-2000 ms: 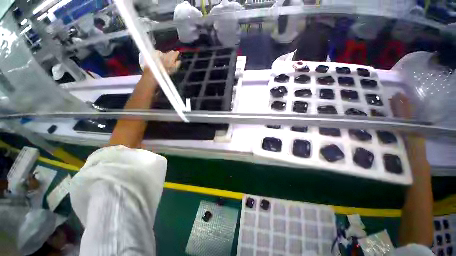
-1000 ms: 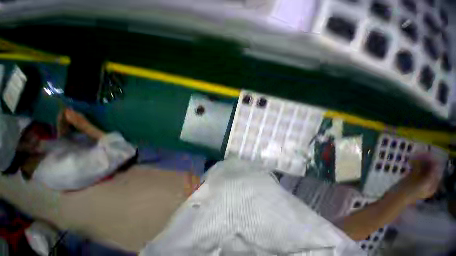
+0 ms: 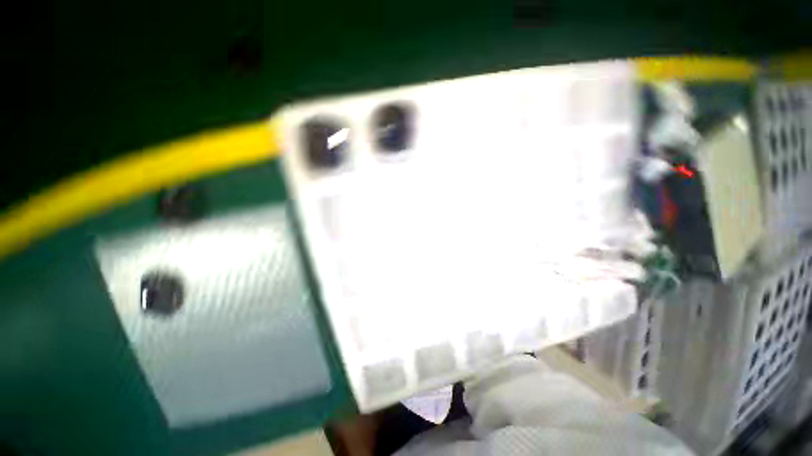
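The white blister tray [image 3: 338,347] fills the middle, strongly overexposed. Two black housings [image 3: 392,127] sit side by side in its upper left pockets; the lower rows look vacant. A silvery dimpled sheet [image 3: 240,329] lies left of the tray with one black housing [image 3: 163,293] on it. A blurred skin-coloured patch [image 3: 356,437] at the bottom edge may be part of my left hand or arm; its fingers cannot be made out. My right hand is not seen. A white smock part [image 3: 552,405] shows below the tray.
A dark controller with a red light [image 3: 684,170] stands right of the tray, with a cream card [image 3: 732,196] and crumpled white tissue [image 3: 672,120] by it. Perforated-looking trays [image 3: 775,325] are at the right. Yellow tape [image 3: 133,183] edges the green bench. A small dark object [image 3: 181,203] lies above the sheet.
The view has swung down and closer to the white tray. The right hand that was over the trays at the right has gone out of sight, as has the coworker at the left.
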